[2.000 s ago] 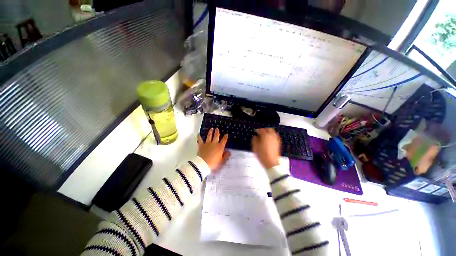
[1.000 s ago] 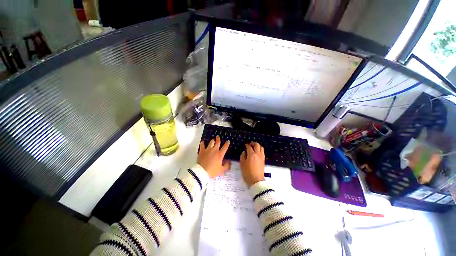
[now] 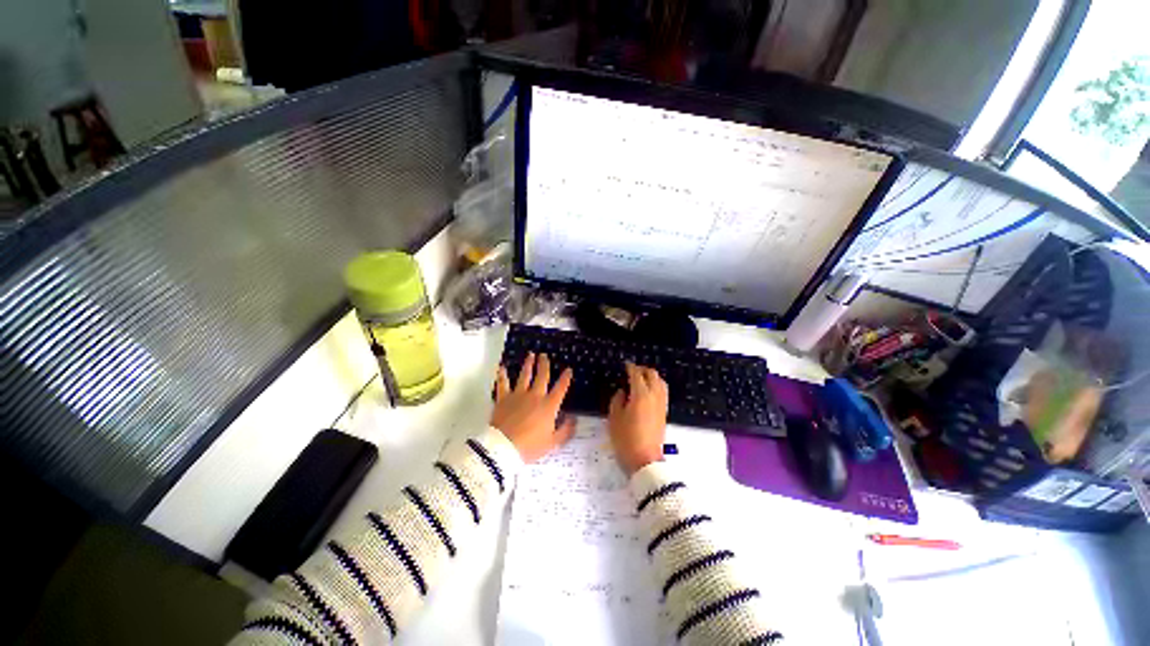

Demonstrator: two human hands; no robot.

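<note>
A long black keyboard (image 3: 713,385) lies below the monitor (image 3: 706,202), which shows a white page with text and table lines. My left hand (image 3: 532,410) rests bare on the keyboard's left part, fingers spread on the keys. My right hand (image 3: 639,414) rests on the keys at the middle of the keyboard, its fingers close together and holding nothing. A white paper sheet with lines of writing (image 3: 574,543) lies in front of the keyboard, partly under my wrists. A small black rectangle shows beside my right wrist.
A black mouse (image 3: 822,457) and a blue object (image 3: 858,420) are on the purple pad (image 3: 757,464). A bottle with a green lid (image 3: 406,331) and a black slab (image 3: 303,502) are left. A red pen (image 3: 914,541), pen holder (image 3: 883,341) and dark basket (image 3: 984,404) are right.
My right hand has moved left along the keyboard since two seconds ago. In the last second both hands stay on the keys, and the view has shifted slightly.
</note>
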